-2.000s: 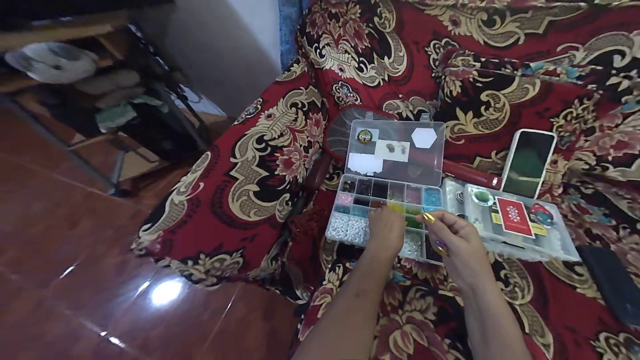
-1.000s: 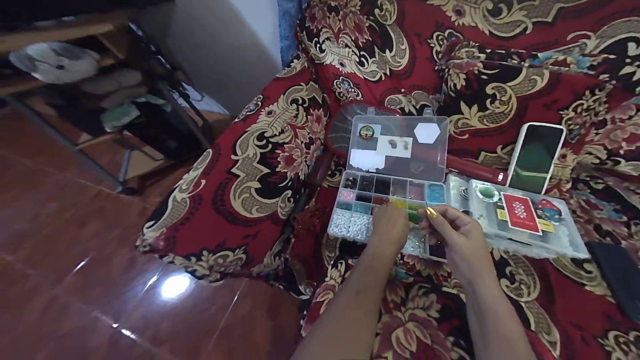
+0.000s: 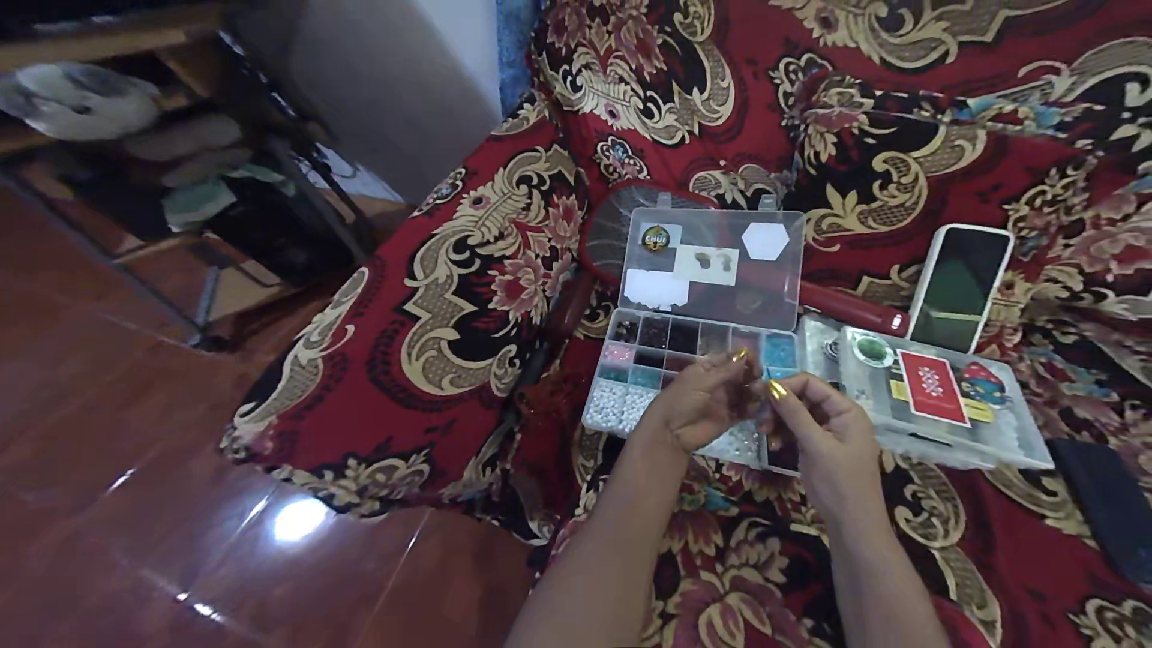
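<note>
A clear plastic compartment box (image 3: 614, 405) of beads lies open on the patterned red sofa cover, its lid (image 3: 711, 310) tilted up behind it. White beads (image 3: 624, 408) fill the front left compartments; pink, black, teal and blue beads show in others. Over the box's right part, my left hand (image 3: 706, 396) has thumb and fingertips pinched, near the fingertips of my right hand (image 3: 823, 427). The right thumb and forefinger are also pinched together. Whatever lies between the fingertips is too small and blurred to make out. Both hands have gold-coloured nails and hide several compartments.
Right of the beads is a second clear plastic case (image 3: 1017, 436) with a red patterned card (image 3: 933, 387) on top. A smartphone (image 3: 961, 288) leans behind it. A red racket-shaped object (image 3: 846, 306) lies behind the lid. A dark flat object (image 3: 1107, 508) rests at the far right.
My left hand has risen from down in the box's compartments to beside my right hand, and its fingertips are now in view. The right hand has stayed near the same place.
</note>
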